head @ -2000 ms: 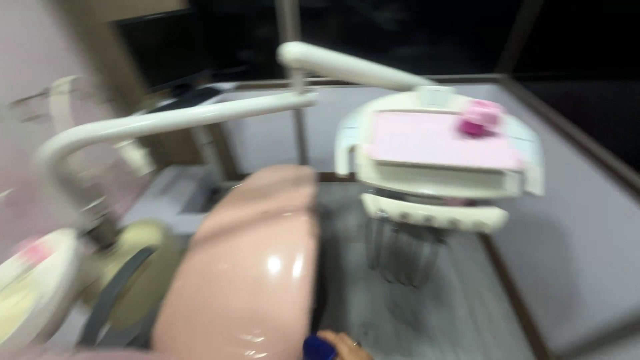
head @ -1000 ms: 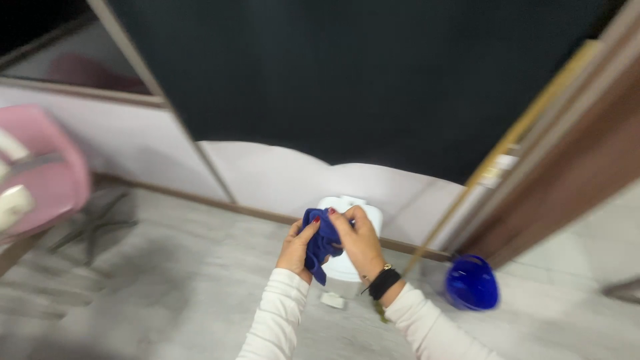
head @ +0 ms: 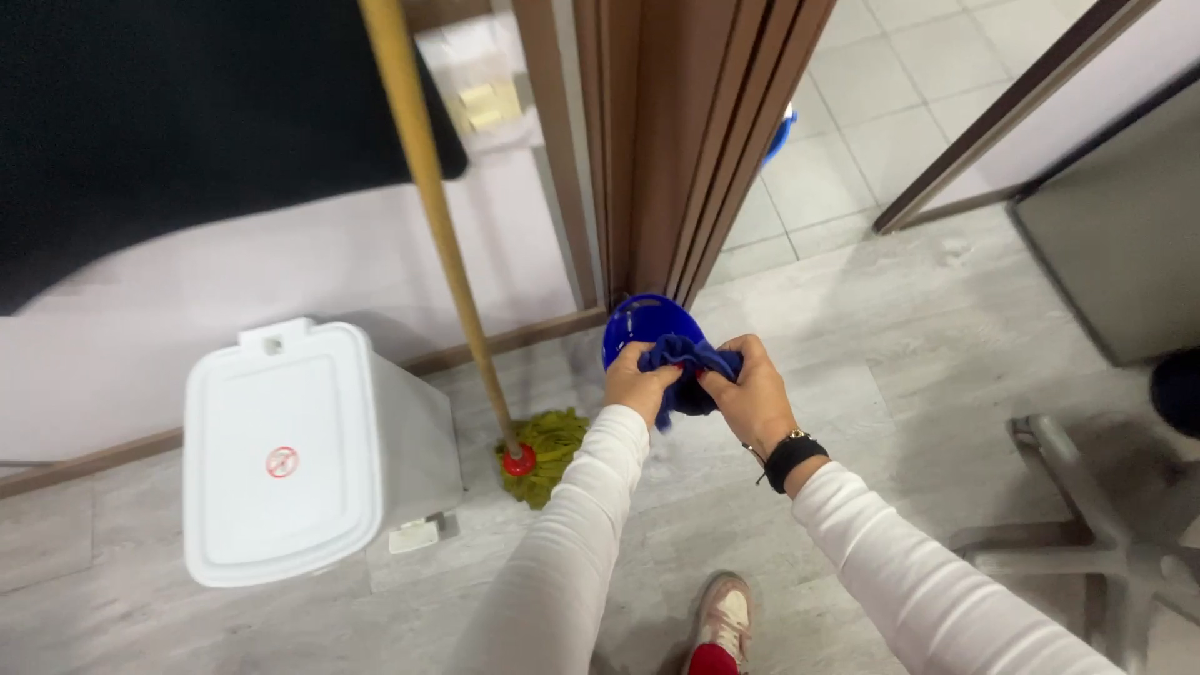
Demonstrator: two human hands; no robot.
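A bunched dark blue cloth (head: 692,364) is held between both hands. My left hand (head: 641,382) grips its left side, with thumb and fingers pinching the fabric. On the opposite side, my right hand (head: 753,394) is closed on the cloth, and a black band is around that wrist. Just beyond the hands, a blue plastic bucket (head: 647,319) stands on the floor by the door frame, partly covered in this view by the cloth and my left hand.
Left of the bucket, a string mop with a yellowish head (head: 546,450) and wooden handle (head: 450,253) stands near a white lidded pedal bin (head: 281,394). A brown door frame (head: 656,141) rises behind the bucket. A grey chair base (head: 1078,553) is at the right. My shoe (head: 727,609) is below.
The view has swung from the dental chair to the bin, mop and doorway. Since one second ago, both hands have stayed on the blue cloth, now in front of the bucket.
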